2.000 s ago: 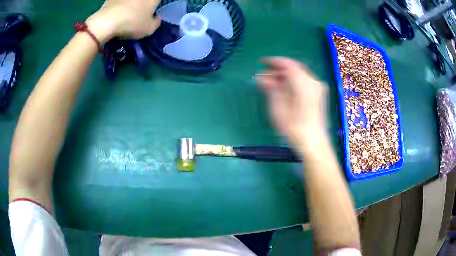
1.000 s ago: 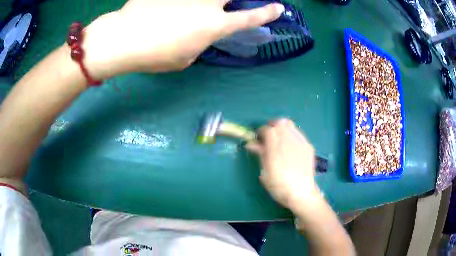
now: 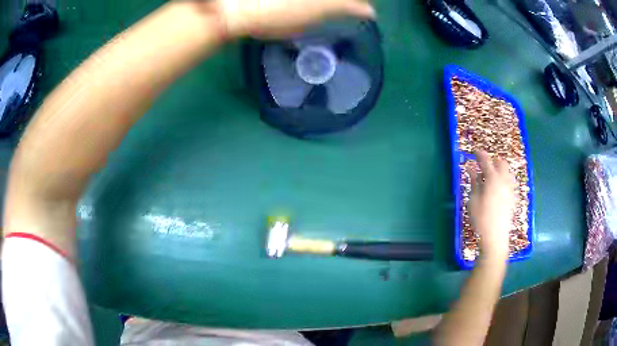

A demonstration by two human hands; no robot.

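A dark desk fan (image 3: 316, 125) with pale blades (image 3: 348, 91) lies at the top centre, blurred. My left hand (image 3: 291, 15) lies over its upper edge, blurred; its grip is hard to make out. The soft-face mallet (image 3: 385, 251) lies on the green bench, metal and yellow head to the left, black grip to the right, with no hand on it. My right hand (image 3: 492, 203) is over the blue parts tray (image 3: 456, 230), fingers in the heap of small copper-coloured pieces (image 3: 487, 118). Whether it holds a piece cannot be seen.
Other dark fan units lie at the left edge (image 3: 17, 84) and top right (image 3: 456, 23). More dark parts and clear wrapping are at the far right. A clear bag of pinkish contents (image 3: 599, 209) is at the right edge. Brown cartons (image 3: 575, 304) stand below the bench edge.
My right hand has let go of the mallet and moved right into the tray. The mallet now lies flat, nearer the bench's front edge. The fan shows its blades face-on again.
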